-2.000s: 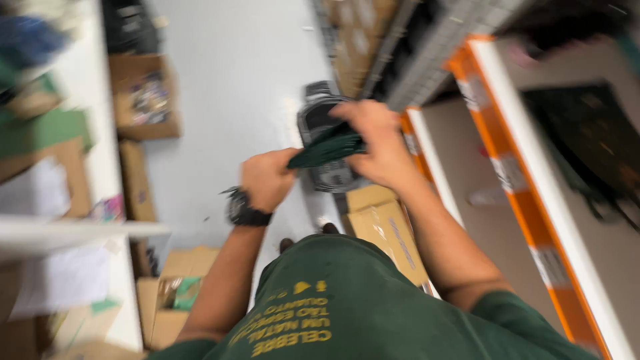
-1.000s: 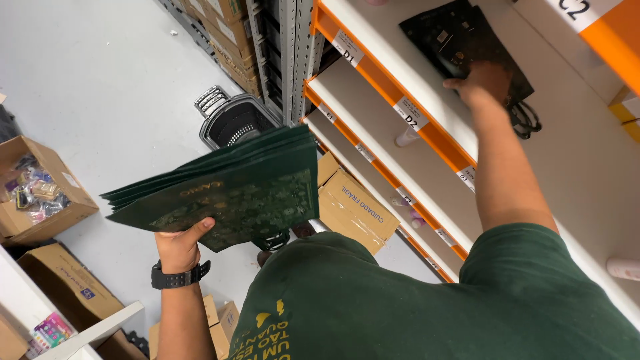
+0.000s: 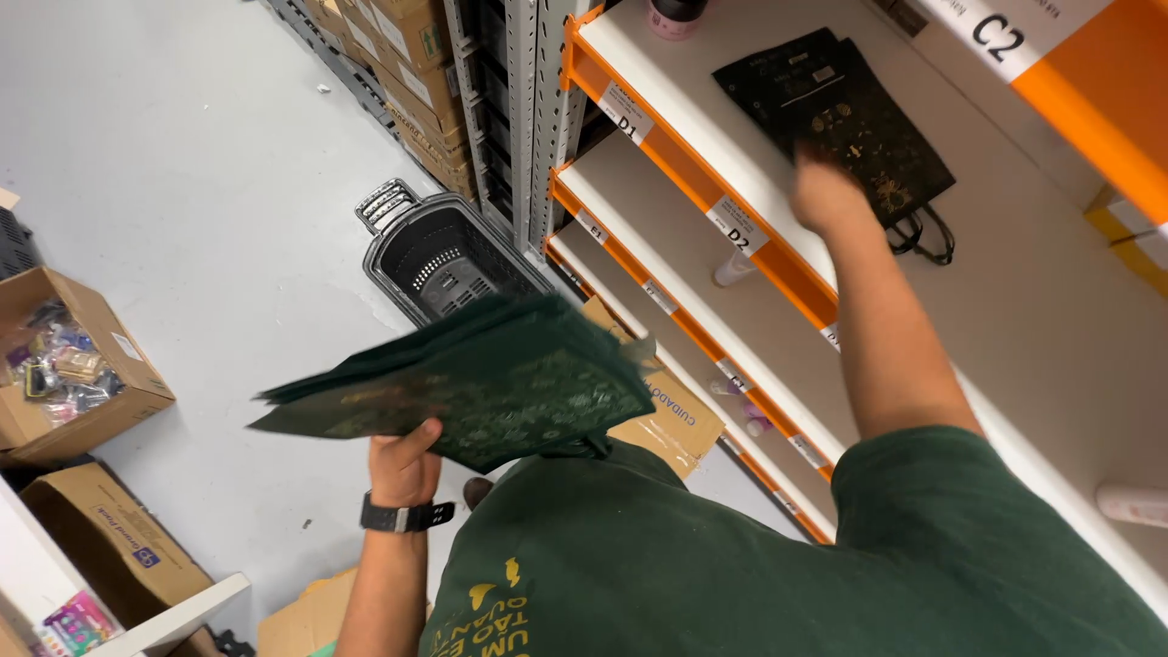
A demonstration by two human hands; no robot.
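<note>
My left hand (image 3: 406, 465), with a black watch on the wrist, grips a stack of flat dark green printed gift bags (image 3: 511, 383) at its lower edge; the thumb lies on the near face. My right hand (image 3: 826, 192) is blurred over the shelf, at the near edge of flat dark bags with gold print (image 3: 849, 119). Their black cord handles (image 3: 931, 237) hang toward the shelf's middle. Whether the right fingers hold a bag cannot be made out.
Orange-edged white shelves (image 3: 684, 164) rise on the right, with a pink jar (image 3: 675, 18) at the back. A black plastic basket (image 3: 456, 260) stands on the floor. Cardboard boxes lie at left (image 3: 137, 401) and below the shelves (image 3: 675, 411). A white ledge (image 3: 192, 611) juts in at lower left.
Two seconds ago both hands were together on a dark green item above the basket. The right hand has since moved out to the bags on the shelf; the left holds the stack.
</note>
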